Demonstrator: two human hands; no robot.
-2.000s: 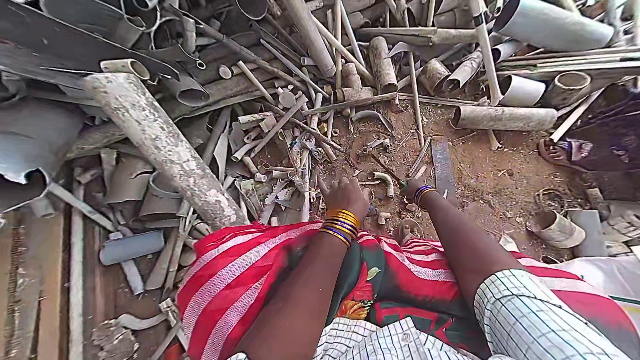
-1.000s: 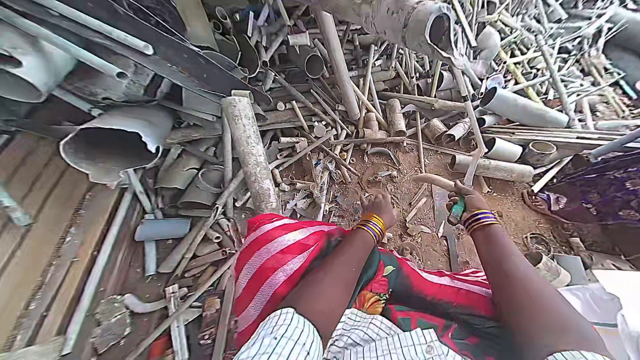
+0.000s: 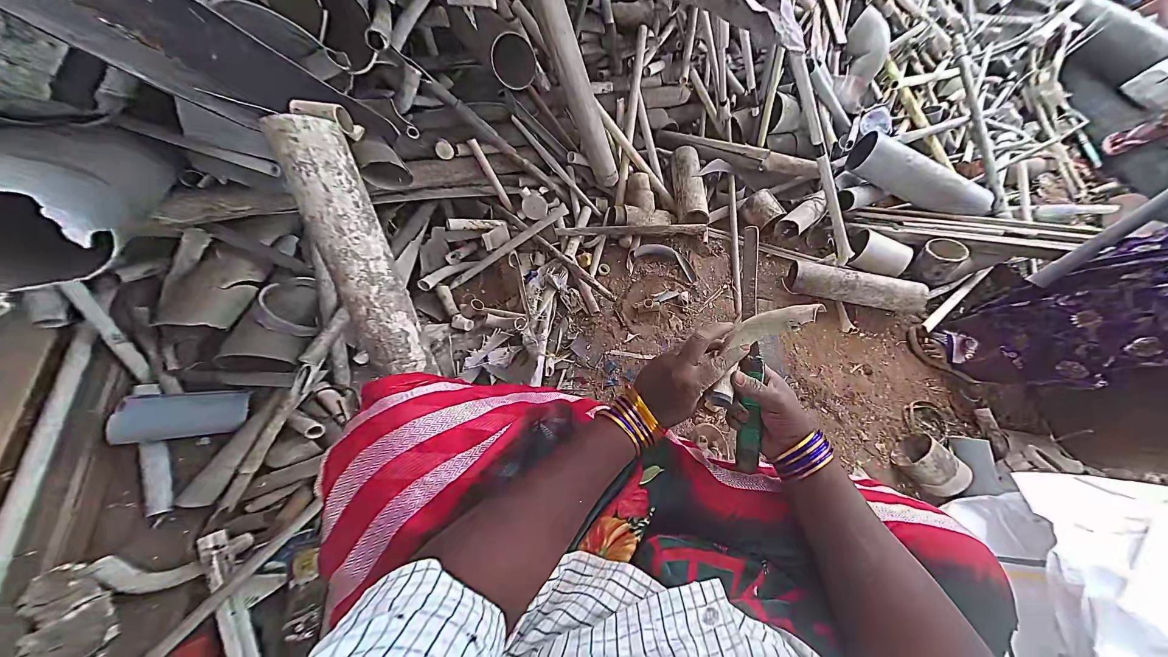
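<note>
Near the centre, my left hand (image 3: 680, 370) grips a curved, pale plastic pipe piece (image 3: 776, 324) that slants up to the right. My right hand (image 3: 771, 406) is closed on the green handle (image 3: 749, 420) of a tool, close beside the left hand. A long, narrow, dark blade (image 3: 750, 274) points away from that handle, passing by the pipe piece. Fingers hide where blade and pipe cross, so contact cannot be told. Both hands are above the red and white striped cloth (image 3: 429, 447) on my lap and the littered dirt ground.
Piled scrap pipes (image 3: 675, 100) spread across the far side. A thick, stained pipe (image 3: 342, 237) leans at the left, beyond a grey pipe piece (image 3: 178, 417). At the right are a person's sandalled foot (image 3: 944, 351), patterned dark cloth (image 3: 1068, 319) and white sheeting (image 3: 1095, 547).
My left hand, apart from the curved pipe piece one second ago, now holds it. The hands have come together, and the blade, pointing toward my lap before, now points away from me.
</note>
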